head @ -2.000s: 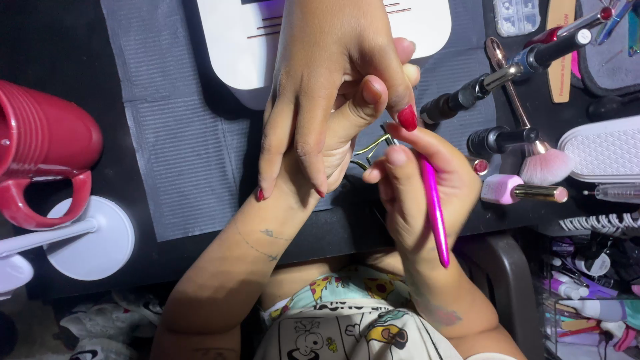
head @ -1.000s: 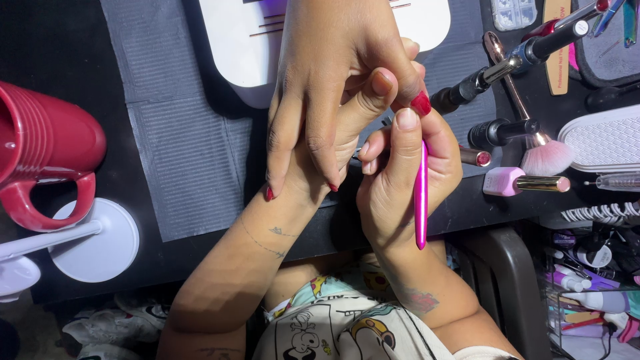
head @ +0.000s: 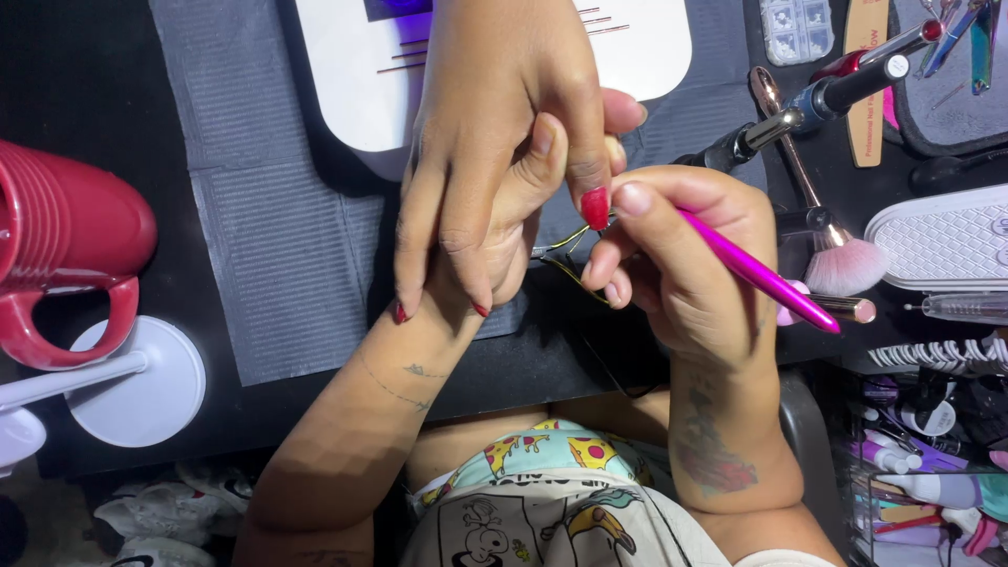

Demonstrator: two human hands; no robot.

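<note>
Another person's hand point(head: 504, 102) with glossy red nails reaches down from the top of the head view. My left hand point(head: 512, 236) is closed around its finger area from below, partly hidden by it. Between the fingertips of my right hand point(head: 693, 252) is a slim tool with a magenta handle point(head: 760, 272), tilted down to the right. Its tip is at or near the red nail point(head: 595, 208) of the extended finger; exact contact is hard to tell. Behind my hands, a metal tool with thin gold-coloured handles point(head: 563, 264) is partly hidden.
A white nail lamp point(head: 354, 102) stands on grey textured paper point(head: 272, 260). At left are a red mug point(head: 79, 216) and a white round-based stand point(head: 138, 402). Polish bottles point(head: 835, 94), a pink fluffy brush point(head: 846, 264), a nail file point(head: 866, 87) and a gem box point(head: 795, 31) lie right.
The magenta handle's free end has swung up and to the right, from nearly upright in the view to a slant, as my right hand turned. My left hand keeps its hold.
</note>
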